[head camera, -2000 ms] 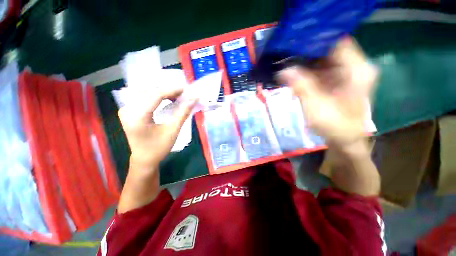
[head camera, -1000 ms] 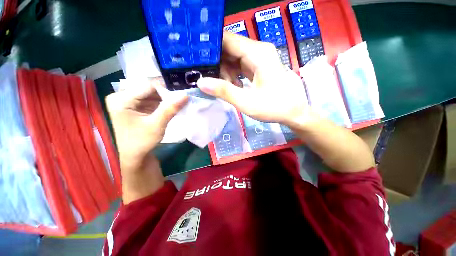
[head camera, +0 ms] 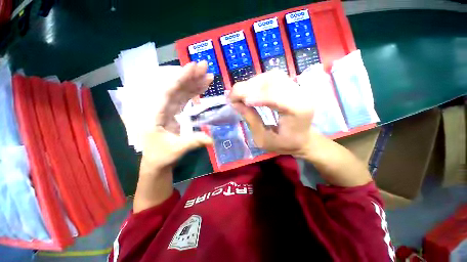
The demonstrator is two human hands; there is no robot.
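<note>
My right hand (head camera: 279, 110) grips a sleeved phone (head camera: 212, 113) just above the tray; it is foreshortened, its whitish end pointing left. My left hand (head camera: 176, 120) is open, thumb and fingers apart around that end; contact is unclear. The red phone tray (head camera: 333, 30) has bare phones with blue "GOOD" faces (head camera: 269, 41) in its far row and an empty slot at the far right. Sleeved phones (head camera: 353, 92) lie in the near row, partly hidden by my right hand. A fanned stack of empty sleeves (head camera: 138, 66) lies left of the tray, partly behind my left hand.
A stack of red trays (head camera: 66, 153) with pale sleeved phones (head camera: 18, 189) stands at the left. Open brown cartons (head camera: 409, 153) are below the dark green bench (head camera: 415, 66) at the right. A red box (head camera: 450, 235) is at the lower right.
The phone has gone from standing tall with its blue face showing to lying foreshortened in a sleeve in my right hand. My left hand has opened. The tray appears slightly further left.
</note>
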